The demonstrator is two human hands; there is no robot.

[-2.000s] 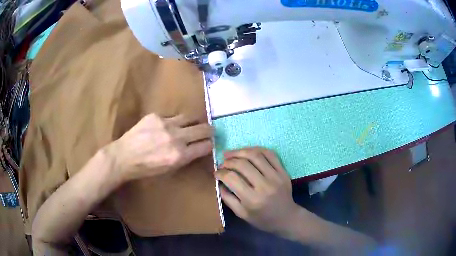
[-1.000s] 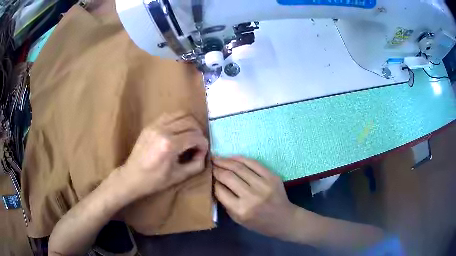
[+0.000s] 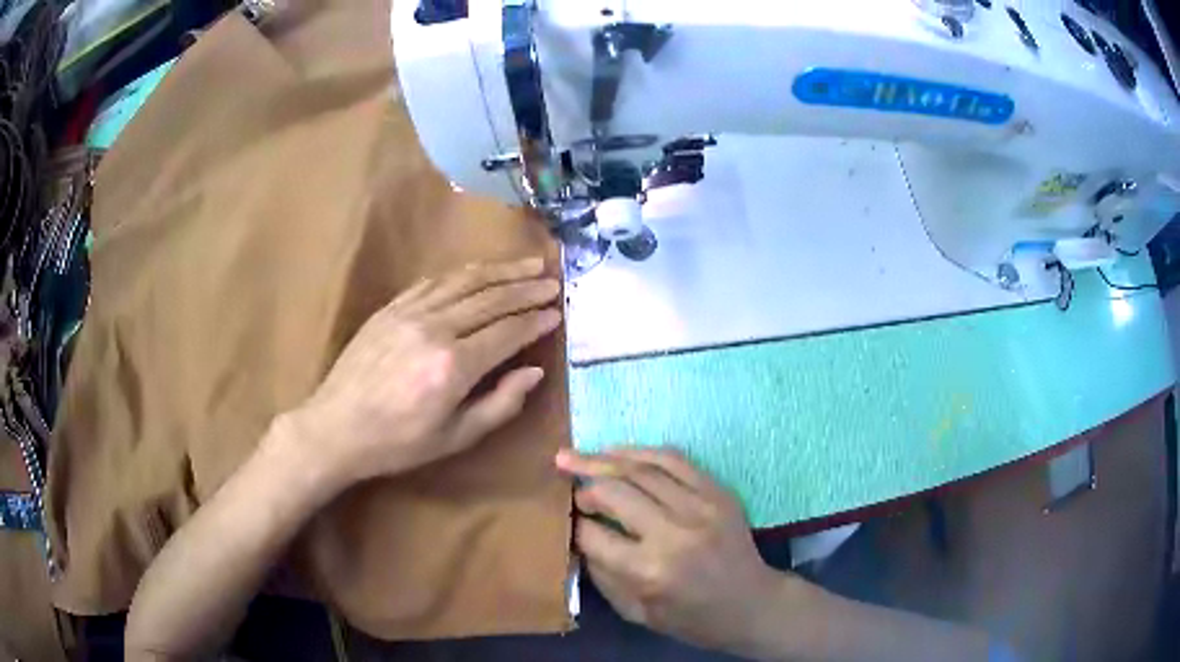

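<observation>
A large tan-brown cloth panel (image 3: 246, 246) lies left of the machine's needle area, its straight right edge running down from the presser foot (image 3: 569, 239). A thin white strip (image 3: 573, 588) shows at the edge's lower end. My left hand (image 3: 421, 369) lies on the panel with fingers spread towards the edge, below the presser foot. My right hand (image 3: 666, 537) is at the edge lower down, thumb and fingertips closed on it. The white sewing machine (image 3: 725, 78) has a blue oval badge.
The pale green table (image 3: 802, 427) has a dark red front edge. A small white roller (image 3: 619, 216) sits right of the needle area. A heap of dark cords (image 3: 32, 168) and other brown pieces lie at the far left.
My left hand has opened from a closed pinch and lies flatter, nearer the presser foot. My right hand stays at the edge. The machine and table appear lower in view.
</observation>
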